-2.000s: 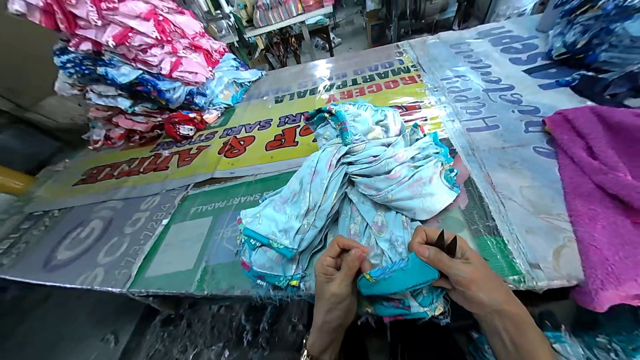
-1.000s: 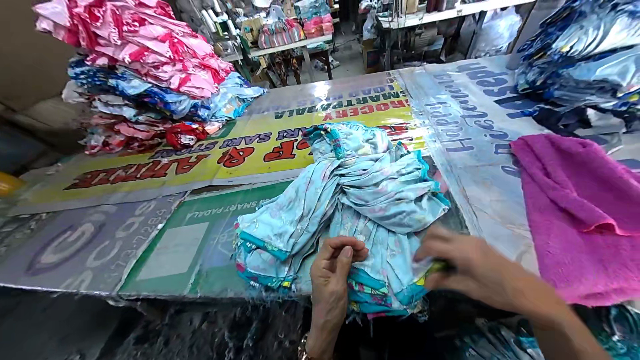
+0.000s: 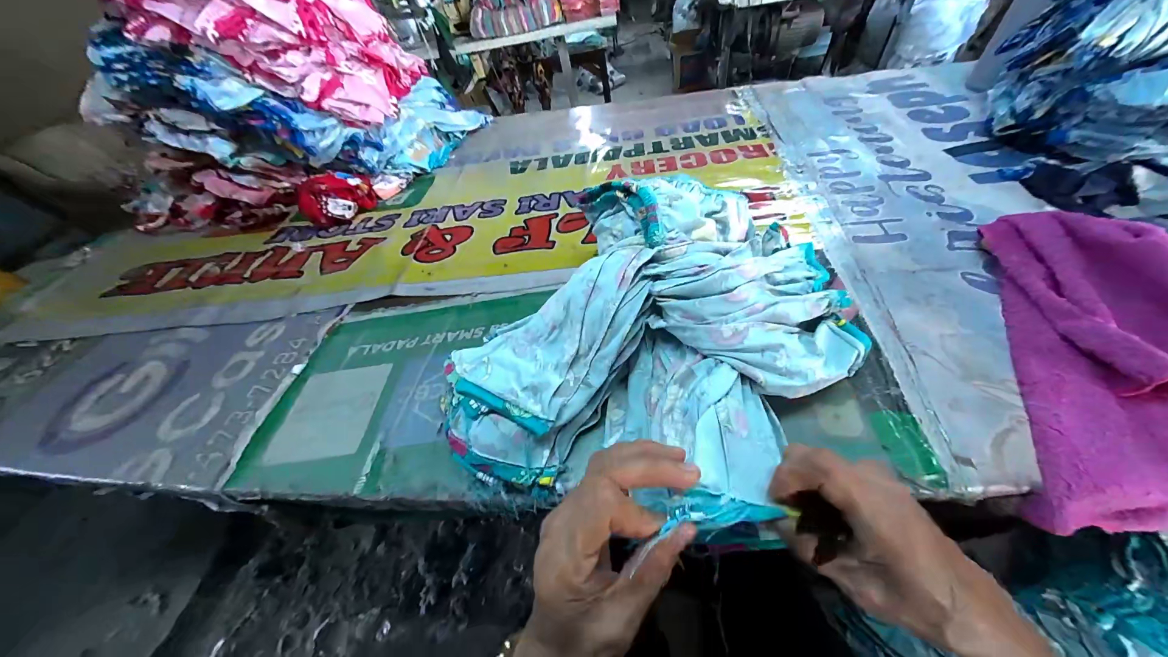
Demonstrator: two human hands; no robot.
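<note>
A bundle of light blue printed garments [image 3: 712, 319] with teal edging lies gathered on the table, its lower layers reaching the near edge. At that edge, my left hand [image 3: 620, 538] pinches the teal hem and some loose threads between thumb and fingers. My right hand [image 3: 867, 538] grips the same hem's right corner, beside a small yellow bit. A small dark tool, perhaps thread snips [image 3: 821, 525], sits within my right hand; it is blurred and partly hidden by the fingers.
Banner sheets cover the table [image 3: 319, 429]. Pink and blue garments form a tall pile [image 3: 274, 91] at the back left. A magenta towel [image 3: 1086, 365] hangs over the right edge, near another blue pile [image 3: 1086, 100]. More blue fabric [image 3: 1095, 602] lies below at the lower right.
My right hand was blurred and off to the right of the hem one second ago; now it is on the hem's corner. My left hand now pinches the edge with loose threads.
</note>
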